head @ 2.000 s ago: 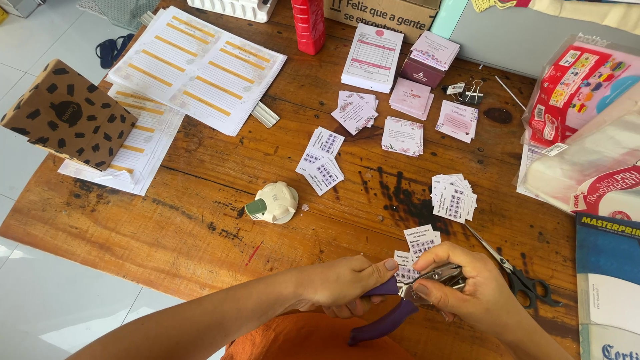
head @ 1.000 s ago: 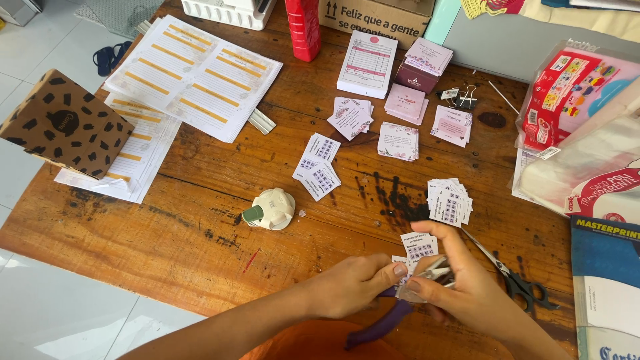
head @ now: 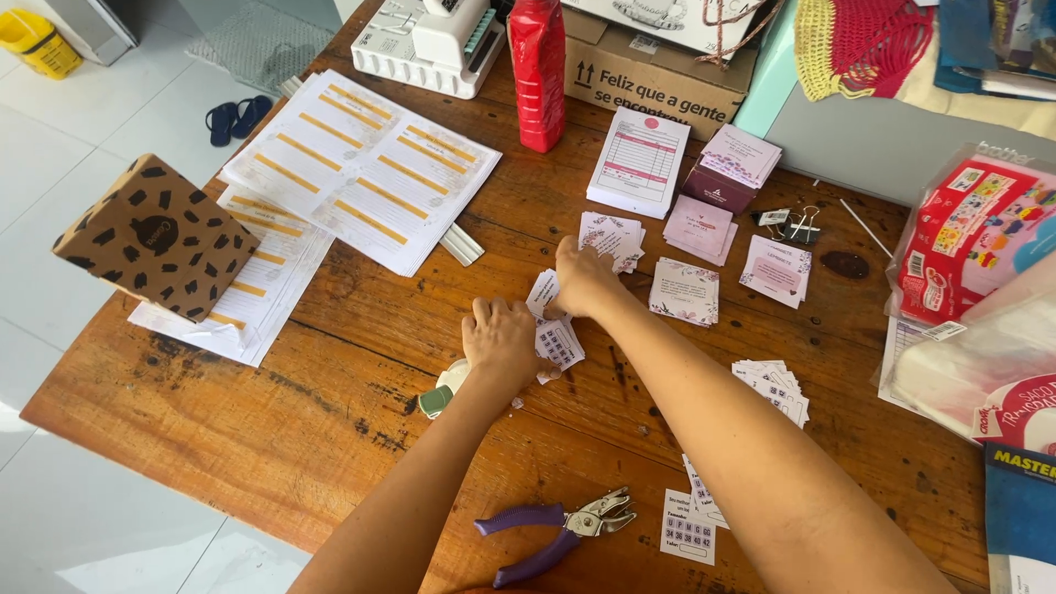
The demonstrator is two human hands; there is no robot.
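My left hand (head: pixel 500 338) rests, fingers bent, at the left edge of a small pile of printed size tags (head: pixel 559 345), beside the white and green corner punch (head: pixel 445 388). Over the top of the same pile reaches my right hand (head: pixel 582 279), its thumb by the upper tag and its fingertips at the floral cards (head: pixel 612 239). Whether either hand grips a tag is hidden. A single-hole punch with purple handles (head: pixel 569 524) lies near the front edge. More size tags (head: pixel 689 532) lie right of it, partly under my right forearm, and another pile (head: pixel 775 386) lies farther right.
Printed sheets (head: pixel 363 165) and a spotted cardboard box (head: pixel 157 239) stand left. Behind are a red bottle (head: pixel 538 78), a receipt pad (head: pixel 639 161), card stacks (head: pixel 686 290) and a binder clip (head: pixel 796 224). Plastic packs (head: pixel 973 239) line the right edge.
Both hands have moved away from the front edge, up to the middle tag pile. The purple-handled punch, held before, now lies on the table. The scissors seen earlier are hidden now.
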